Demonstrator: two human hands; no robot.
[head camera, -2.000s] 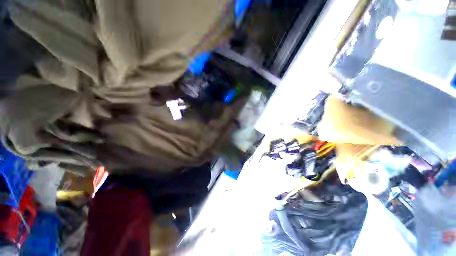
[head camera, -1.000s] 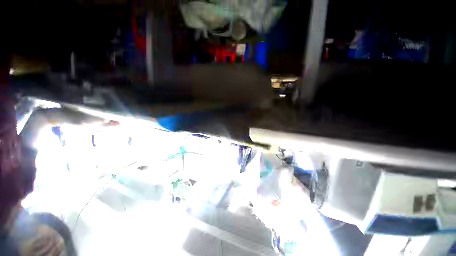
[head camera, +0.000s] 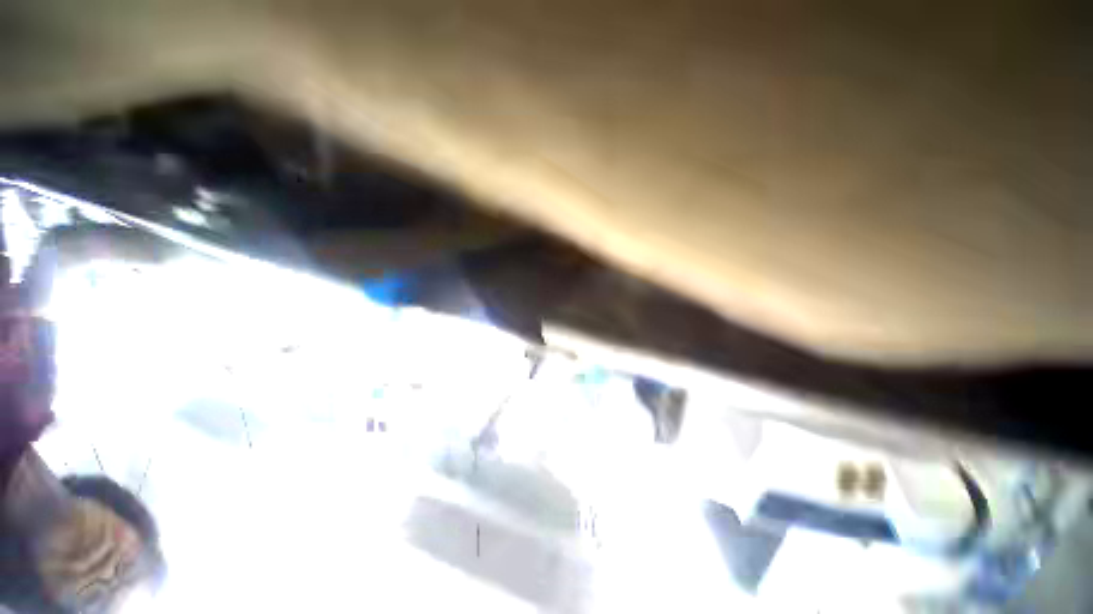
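A large, blurred tan-brown surface (head camera: 743, 156) fills the upper part of the view, very close to the camera. It looks like the brown-olive cloth, but the blur hides its detail. Its dark lower edge slants down to the right. Below it lies the white table (head camera: 300, 504), strongly overexposed. A white machine part with a dark blue stripe (head camera: 827, 516) shows at the lower right. I cannot make out my left hand or my right hand in the view.
A maroon shape, perhaps a sleeve (head camera: 24, 372), is cut off at the left edge. Below it is a round dark-rimmed thing with a tan striped middle (head camera: 94, 554). A small blue patch (head camera: 390, 288) lies at the table's far edge. Dark clutter fills the upper left.
The view has swung from the cloth heap to the white table. Since a second ago, the tan-brown surface has come across the top, and the striped machine part appears further left.
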